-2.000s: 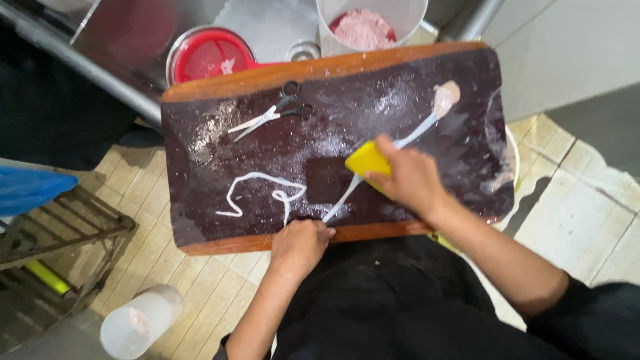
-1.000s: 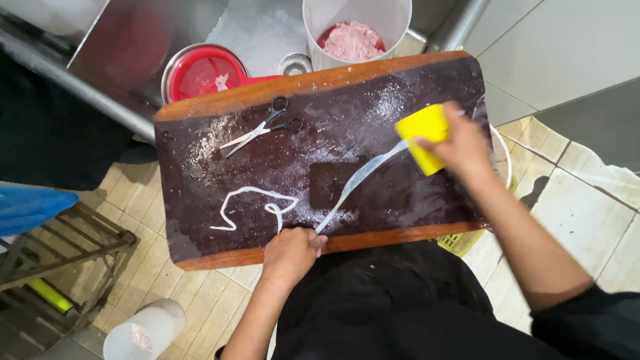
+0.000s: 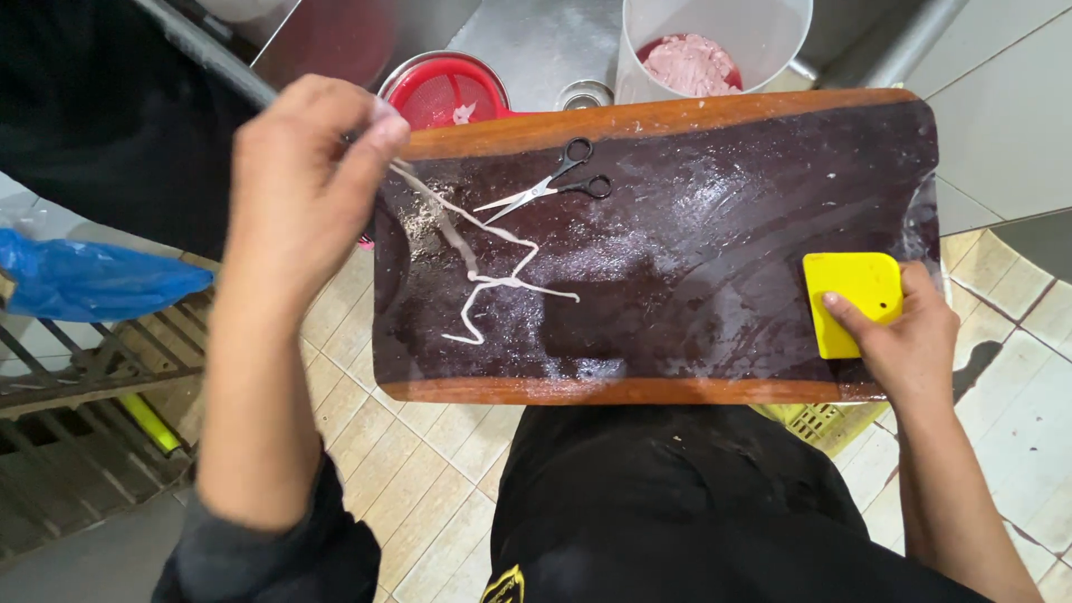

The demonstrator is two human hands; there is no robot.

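My left hand (image 3: 310, 167) is raised over the left end of a dark wooden board (image 3: 754, 218) with orange-brown edges. Its fingers pinch a pale, thin strand, likely animal tissue (image 3: 502, 234), which trails down to the board and meets more pale strands lying there. In my right hand (image 3: 913, 335), at the board's right end, is a yellow flat plastic scraper (image 3: 854, 293), my thumb on its face. Scissors with black handles (image 3: 553, 184) lie partly spread near the board's upper edge, right of the hanging strand.
Behind the board, a steel sink holds a red strainer (image 3: 444, 94) and a translucent container (image 3: 712, 59) with pink matter and red liquid. A metal rack (image 3: 100, 360) and blue plastic bag (image 3: 100, 276) are at left. A yellow-green basket (image 3: 816, 423) sits below the board.
My left hand has risen from the board's near edge to above its left end with the strand. My right hand has moved with the scraper to the right and nearer my body.
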